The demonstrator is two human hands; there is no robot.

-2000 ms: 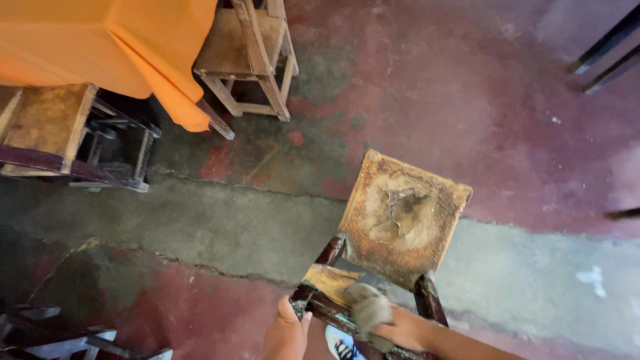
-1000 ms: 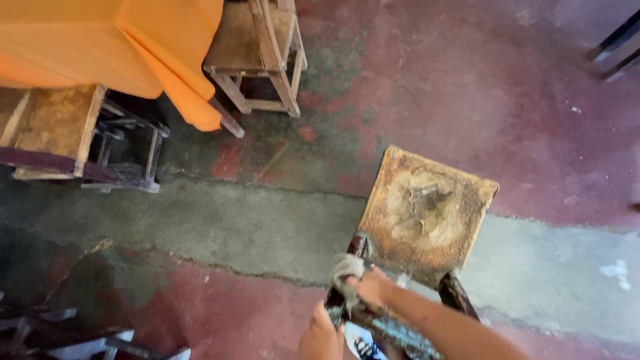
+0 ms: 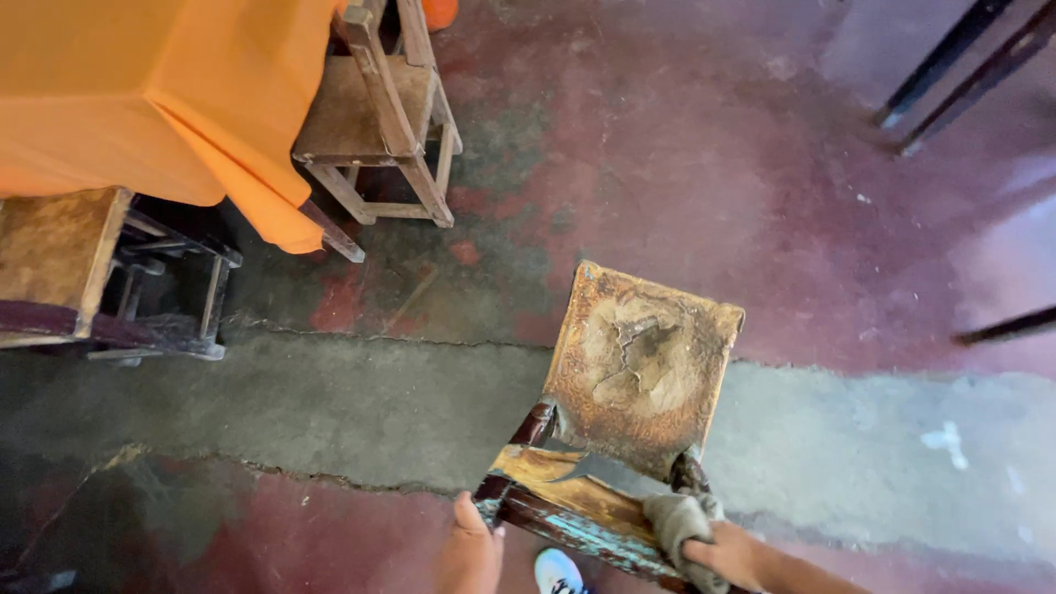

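Observation:
A worn wooden chair [image 3: 577,516] with a cracked, torn seat cover [image 3: 652,363] stands at the lower middle, its backrest nearest me. My left hand [image 3: 472,549] grips the left end of the backrest's top, where the dark paint is chipped and pale blue shows. My right hand [image 3: 726,554] holds a grey cloth [image 3: 683,528] against the right end of the backrest. Torn yellowish covering spans the backrest between the two hands. The lower legs of the chair are hidden beneath the seat.
A table with an orange cloth [image 3: 231,107] fills the upper left. One wooden chair [image 3: 371,107] stands at its right side, another [image 3: 58,256] below it. Dark furniture legs [image 3: 949,62] are at the upper right. A shoe [image 3: 557,569] shows below the backrest on the cracked floor.
My right hand and the cloth have moved from the left end of the backrest, seen one second ago, to its right end. My left hand stays at the left end.

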